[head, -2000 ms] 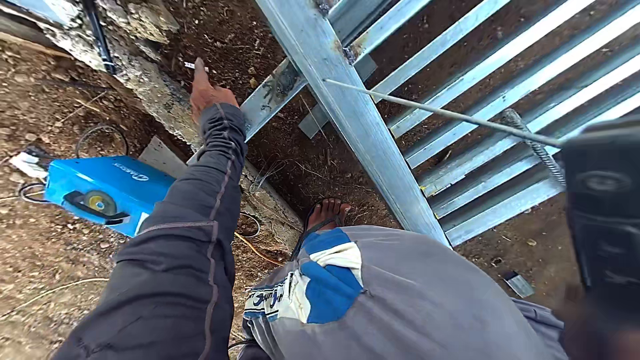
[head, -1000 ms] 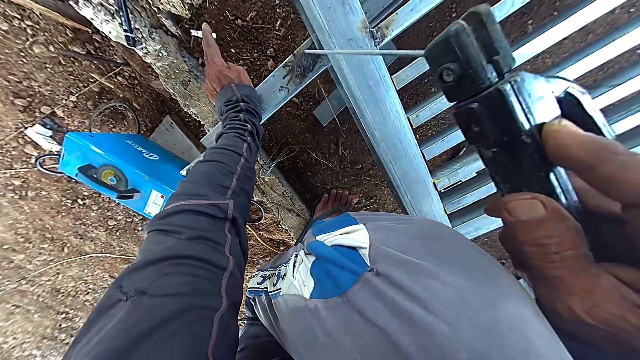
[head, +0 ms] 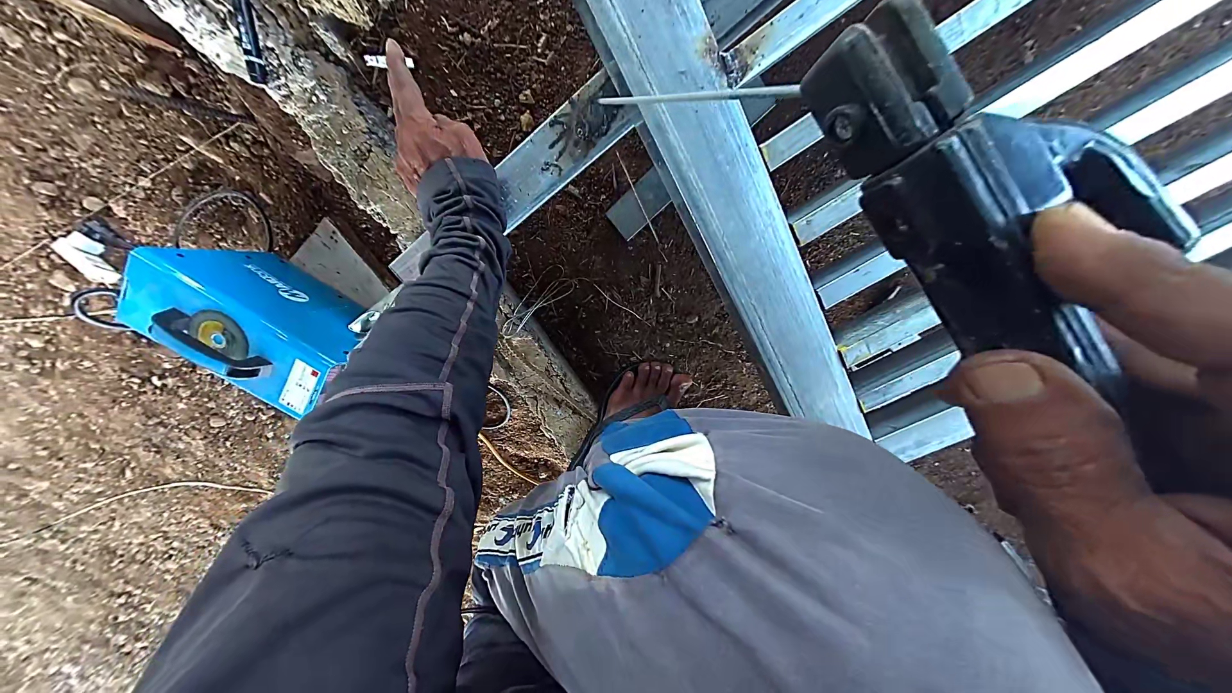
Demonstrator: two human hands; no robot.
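My right hand [head: 1107,433] grips a black welding electrode holder [head: 972,221] at the right, close to the camera. A thin welding electrode [head: 707,95] sticks out of its jaws to the left, across a galvanized steel beam [head: 717,192]. The rod's tip appears over a flat steel crosspiece [head: 568,140] with dark marks on it; whether they touch I cannot tell. My left hand [head: 428,130] is at the upper left, index finger stretched out and the other fingers curled, beside the crosspiece's lower left part. Nothing shows in it, though its palm is hidden.
A blue welding machine [head: 241,318] with a disc lying by its handle sits on the soil at the left. A rough concrete edge [head: 337,125] runs beside my left arm. Parallel steel bars [head: 905,327] extend to the right. My sandalled foot [head: 645,390] is beside the beam; cables cross the ground.
The electrode holder in my right hand has come into fuller view from the right edge. The electrode, slanted before, now lies nearly level across the beam. My left hand still points.
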